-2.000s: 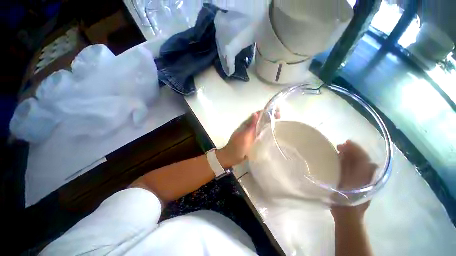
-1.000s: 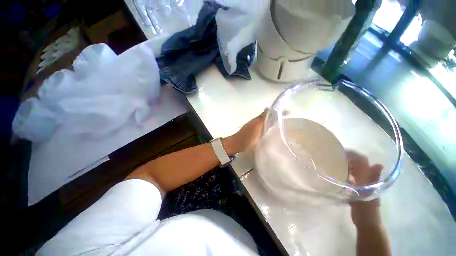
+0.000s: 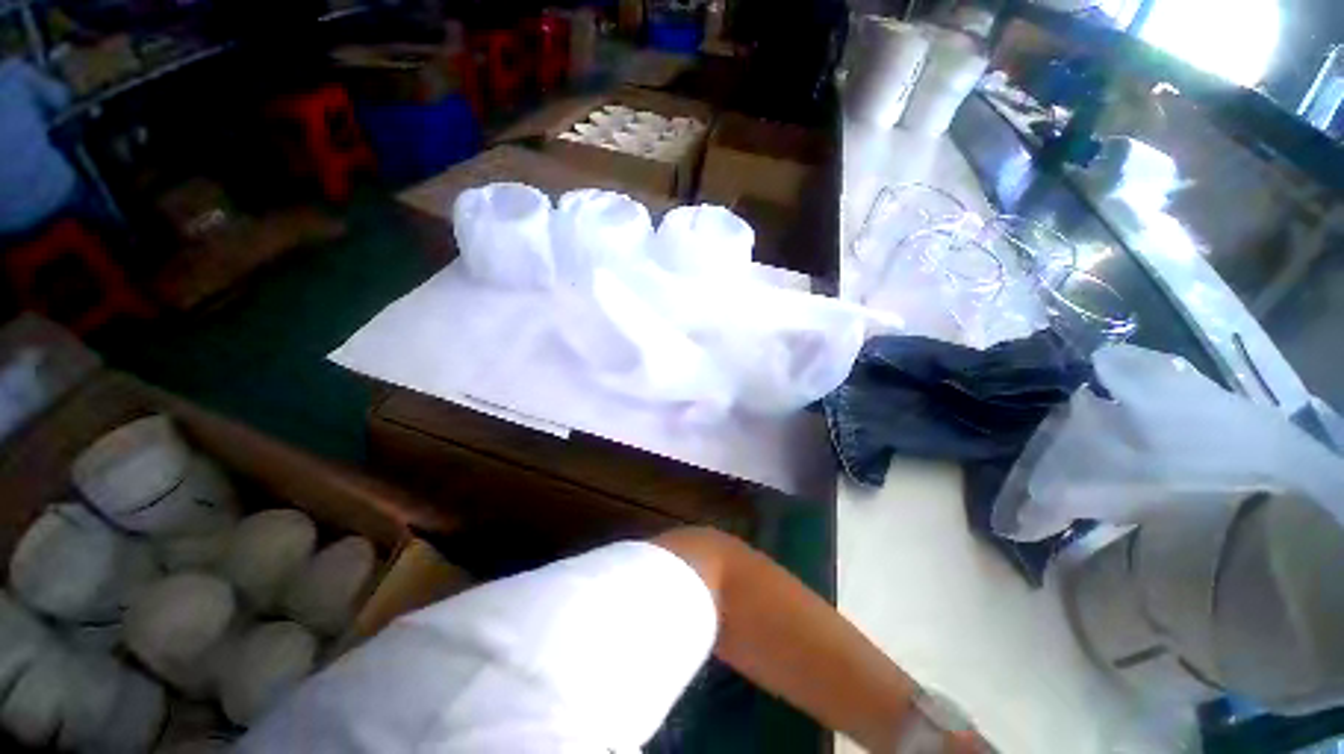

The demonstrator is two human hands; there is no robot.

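My left forearm (image 3: 803,648) reaches to the bottom edge, where a pale wristband shows; the hand beyond is cut off. My right hand is out of the picture. Nearest on the bench are stacked off-white bowls (image 3: 1164,597), lying at a tilt at the lower right. White thin wrapping (image 3: 1120,449) lies against them. A crumpled dark blue denim cloth (image 3: 958,398) is beside the wrapping. Puffy white wrapped pieces (image 3: 604,236) stand in a cluster on white sheets (image 3: 487,354), left of the bench.
A large carton (image 3: 280,449) at the lower left holds several off-white bowls (image 3: 177,619). Clear vessels (image 3: 958,251) and more off-white bowls (image 3: 914,74) stand farther along the bench (image 3: 914,567). A carton of white pieces (image 3: 634,133), red stools (image 3: 317,140) and a person (image 3: 30,148) are behind.
The view has swung left and up, bringing the carton of bowls and the workshop into view. The clear vessel held between my hands, and my right hand, have left the picture.
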